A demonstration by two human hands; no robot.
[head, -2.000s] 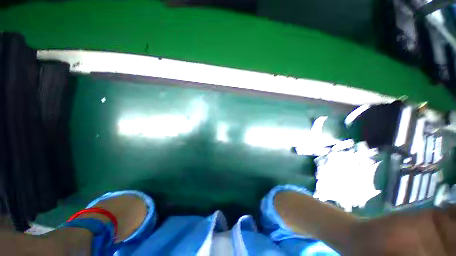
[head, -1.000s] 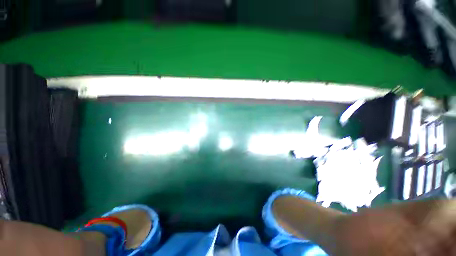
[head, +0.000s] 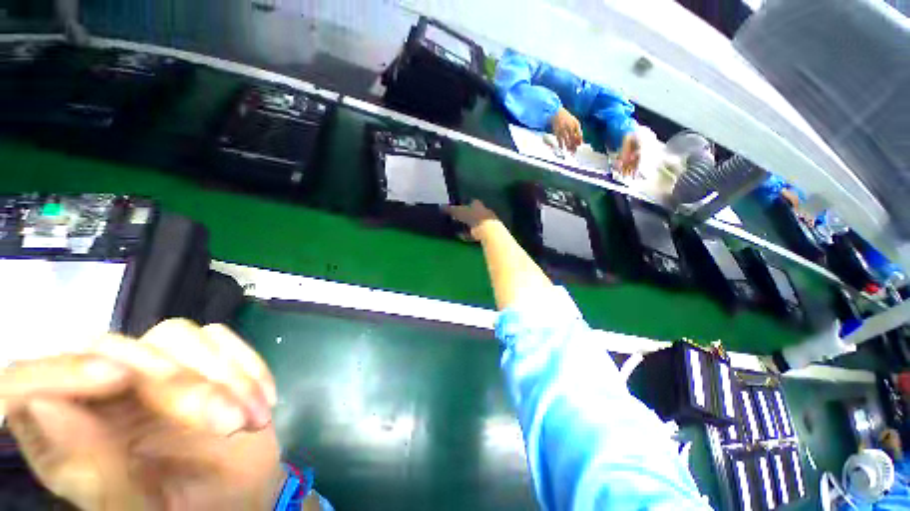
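My right hand (head: 474, 218) reaches over the green conveyor with its fingers at the near right corner of a tablet housing (head: 416, 180). That housing is a black frame with a circuit board at its far end and a silver-white rectangle. The fingers appear to pinch the corner. My left hand (head: 150, 399) is large and blurred at the lower left, with fingers loosely bent and nothing seen in it. It is in front of a stack of housings (head: 178, 269), whose top unit shows a mainboard (head: 65, 225) and a white area (head: 55, 304). The hand hides part of the stack.
More housings lie along the conveyor (head: 329, 245), beyond the white rail (head: 369, 297). The battery stack (head: 698, 379) and battery tray (head: 763, 439) are at the right. My right sleeve mostly hides the liner pile. Across the conveyor are another person's hands (head: 567, 130) and a black stack (head: 434, 75).
The view has lifted and turned, showing the conveyor with its housings. My right arm has stretched forward from the lower right to a housing. My left hand has risen in front of the left stack.
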